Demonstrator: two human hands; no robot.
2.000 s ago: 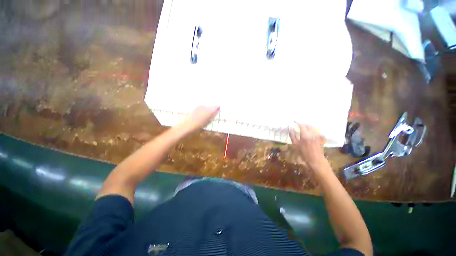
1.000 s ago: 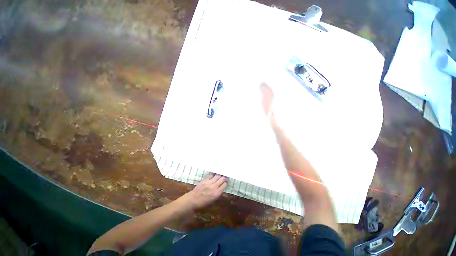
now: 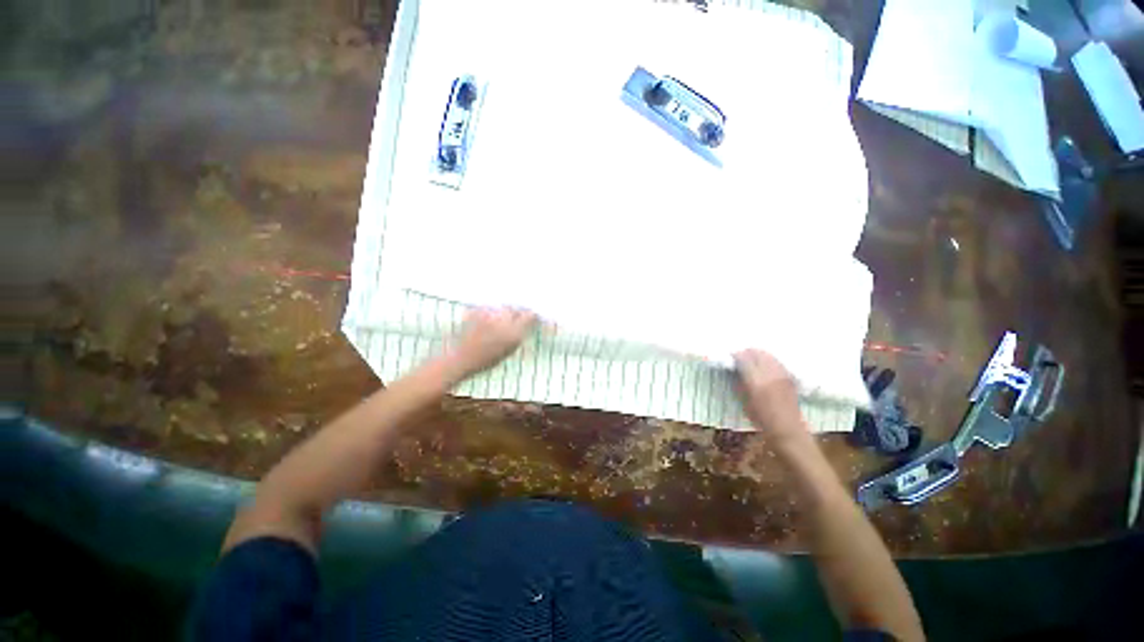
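A white paper sheet (image 3: 627,238) lies over a striped fabric stack (image 3: 602,379), whose stripes show along the near and left sides. My left hand (image 3: 496,336) is at the sheet's near edge, left of centre, fingers closed on the edge. My right hand (image 3: 768,383) is at the same edge further right, its fingers also closed there. Both hands are somewhat blurred and the fingertips are partly lost against the white. One steel weight (image 3: 454,129) stands upper left on the sheet, and a second weight (image 3: 680,110) lies slanted at upper middle.
A grey crumpled glove (image 3: 886,414) lies by the stack's near right corner. Beside it on the brown table (image 3: 188,314) are a steel weight (image 3: 913,479) and a shiny clamp (image 3: 1004,391). White pieces (image 3: 928,63) lie at upper right. Red laser lines cross the table.
My right hand has come back from the middle of the sheet to its near edge. My left hand has moved up from the striped edge to the paper edge. The view has shifted.
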